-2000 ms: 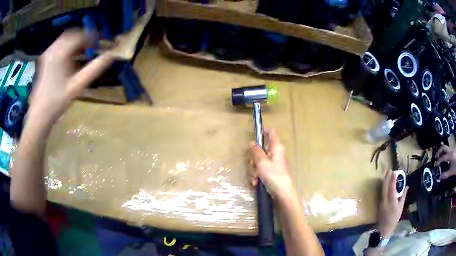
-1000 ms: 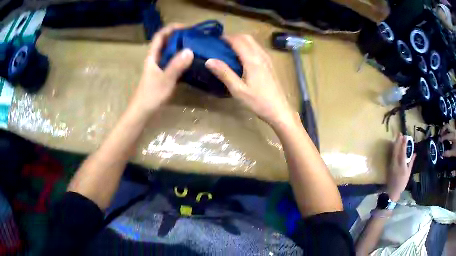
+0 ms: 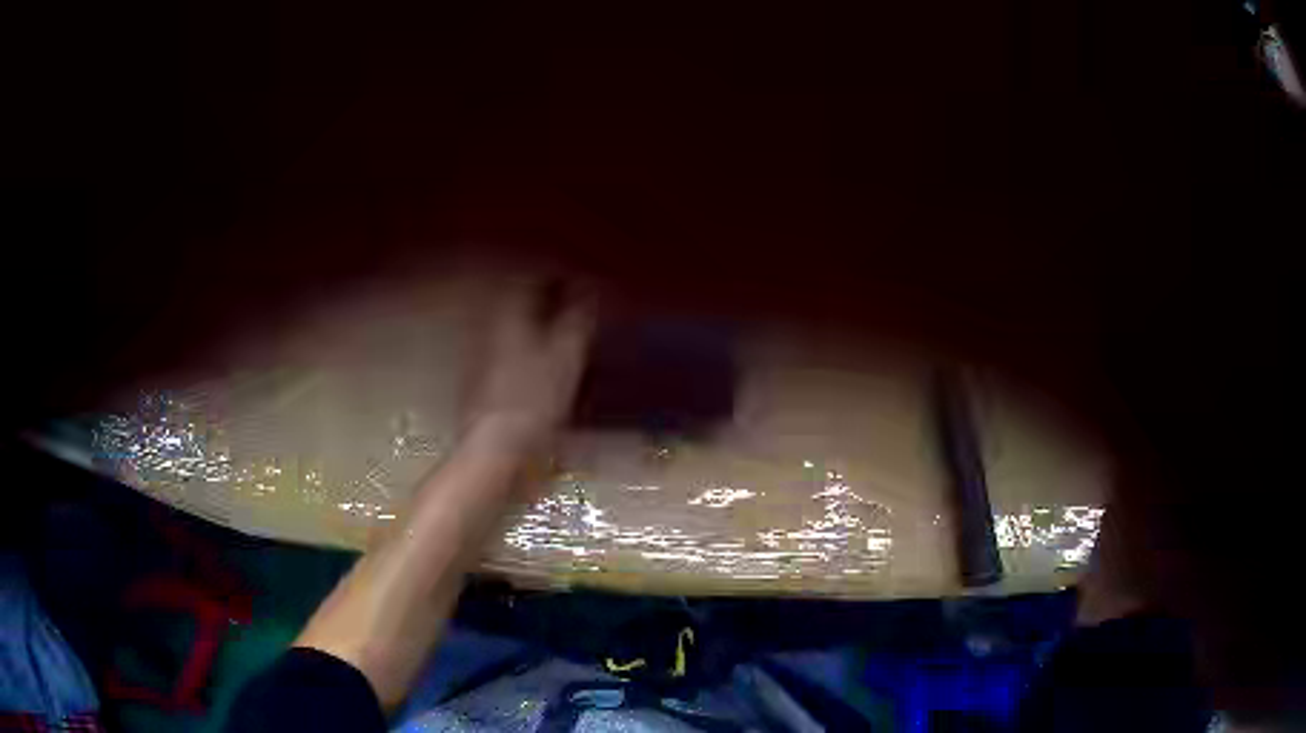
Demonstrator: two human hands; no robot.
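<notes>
The speaker body (image 3: 659,380) is a dark, blurred block near the middle of the bench. My left hand (image 3: 533,365) is blurred and holds it at its left end; the fingertips are hard to make out. The mallet's black handle grip (image 3: 970,494) lies on the bench to the right, with its head hidden. A very dark, out-of-focus shape covers the upper part and right side of the view. My right hand cannot be made out; a dark right sleeve (image 3: 1117,666) shows at the lower right.
The bench (image 3: 344,444) has brown cardboard under shiny clear film, and its front edge curves across below the hand. My lap and a red stool part (image 3: 179,644) show below it. The trays, black units and coworker's hands are hidden by the dark shape.
A dark blur has come over the upper view. My right hand has left the speaker body, which my left hand still holds. The mallet and bench appear lower in view.
</notes>
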